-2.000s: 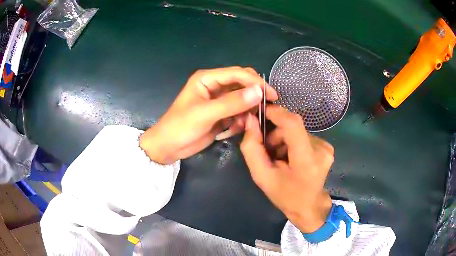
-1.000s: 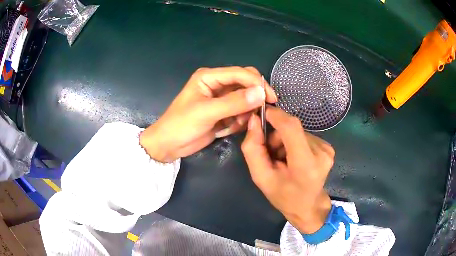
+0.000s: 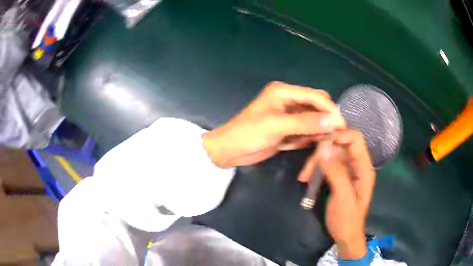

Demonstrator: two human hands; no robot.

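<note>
My left hand (image 3: 269, 124) is at the centre with thumb and forefinger pinched together; what lies between them is too blurred to tell. My right hand (image 3: 345, 182) is just right of and below it, its fingertips close to the left ones. A thin silvery tool, probably tweezers (image 3: 310, 195), sticks out below my right fingers, its blunt end pointing down. The round metal screw plate (image 3: 376, 124) lies on the mat behind and right of my hands. The orange electric screwdriver (image 3: 454, 136) is cut off by the right edge.
The dark green bench mat (image 3: 197, 62) lies under my hands. A clear bag (image 3: 139, 10) is at the top left. A grey sleeve or cloth (image 3: 31, 104) hangs at the left edge. A blue frame (image 3: 49, 176) and brown cartons (image 3: 23, 208) are below left.
The view has shifted, so mat, plate and screwdriver sit lower and further right. My right hand has turned more upright, and the silvery tool now points down out of it.
</note>
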